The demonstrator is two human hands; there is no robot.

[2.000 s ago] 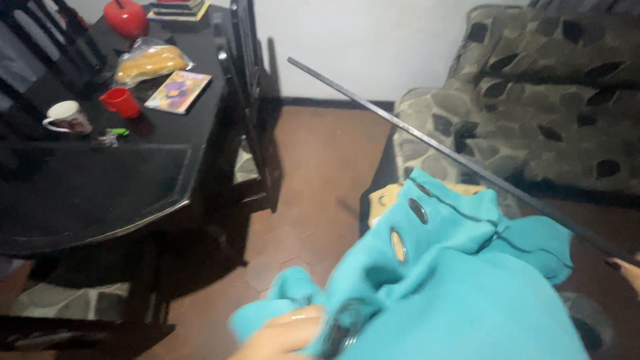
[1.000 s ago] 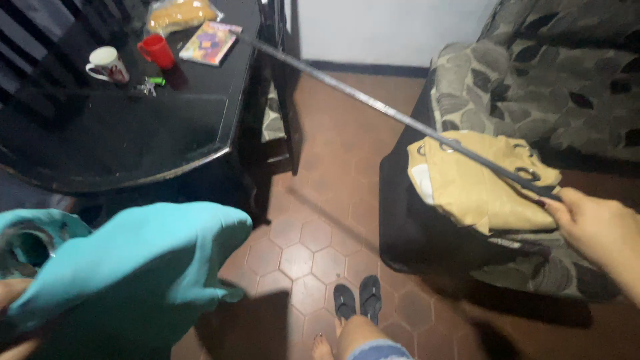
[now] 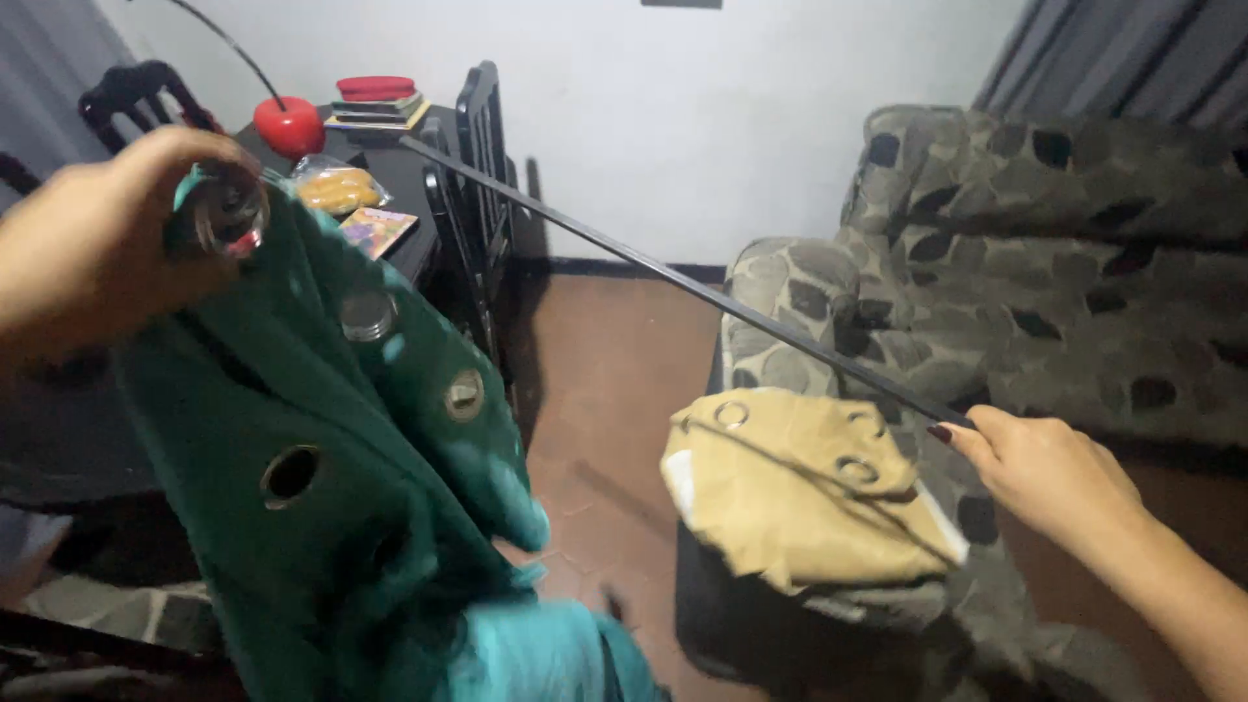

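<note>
At the upper left, my left hand [image 3: 127,234] grips the top edge of a teal grommet curtain [image 3: 390,507], which hangs down in folds with several metal-ringed holes showing. My right hand [image 3: 1043,468], at the right, is closed around one end of a long dark metal rod [image 3: 682,283]. The rod slants up and left, and its far end shows in front of the dining table. No curtain is on the rod. Below the rod, a folded yellow grommet curtain [image 3: 809,507] lies on the near arm of the patterned sofa.
A patterned sofa [image 3: 1053,283] fills the right side. The black dining table [image 3: 424,229] holds a red apple-shaped ornament [image 3: 290,127], stacked books [image 3: 378,109], bagged bread [image 3: 339,187] and a booklet [image 3: 378,231]. A black chair [image 3: 483,195] stands beside it. Brown floor tiles [image 3: 614,361] lie between.
My left hand has lifted the teal curtain from the lower left, so its ringed holes now show. The rod stays in my right hand. The view has tilted up.
</note>
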